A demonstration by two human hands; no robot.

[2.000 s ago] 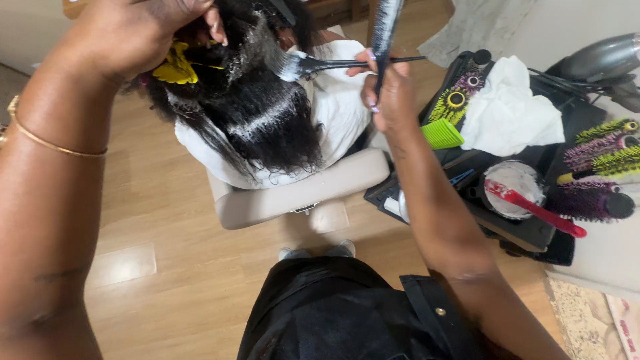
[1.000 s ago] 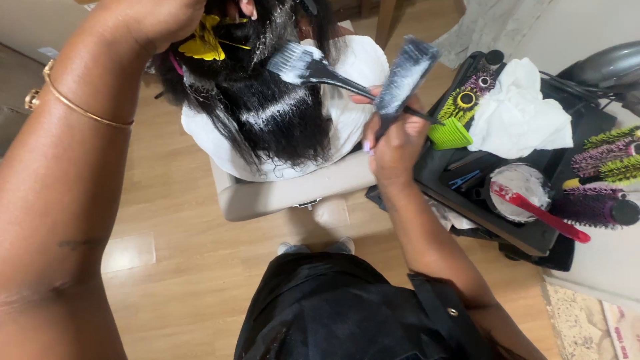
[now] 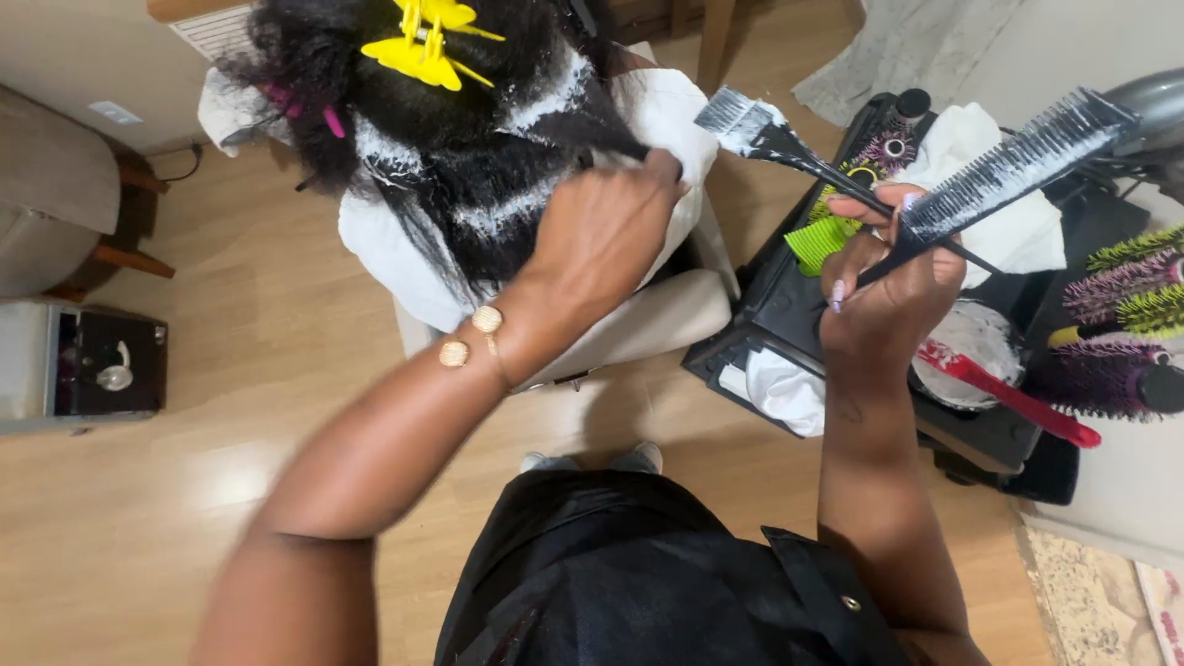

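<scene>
My left hand (image 3: pixel 606 236) grips a section of a seated person's dark hair (image 3: pixel 490 166), pulled out toward the right. White cream coats several partings, and yellow claw clips (image 3: pixel 424 42) hold hair on top of the head. In my right hand (image 3: pixel 893 277) are both a black tint brush (image 3: pixel 786 148), its bristles loaded with white cream and pointing left, and a black comb (image 3: pixel 1008 176) smeared with cream, pointing up and right. A white towel (image 3: pixel 671 120) covers the person's shoulders.
At the right, a black trolley tray (image 3: pixel 777 296) carries a cream bowl (image 3: pixel 980 342) with a red spatula (image 3: pixel 1008 393), a green comb (image 3: pixel 819 242), white cloth (image 3: pixel 1027 213) and round brushes (image 3: pixel 1110 370). The light chair back (image 3: pixel 647 324) is before me. An armchair (image 3: pixel 55 185) stands at the left.
My left hand has come down from the top of the head to the hair at the right. My right hand, still holding brush and comb, has moved right, away from the hair.
</scene>
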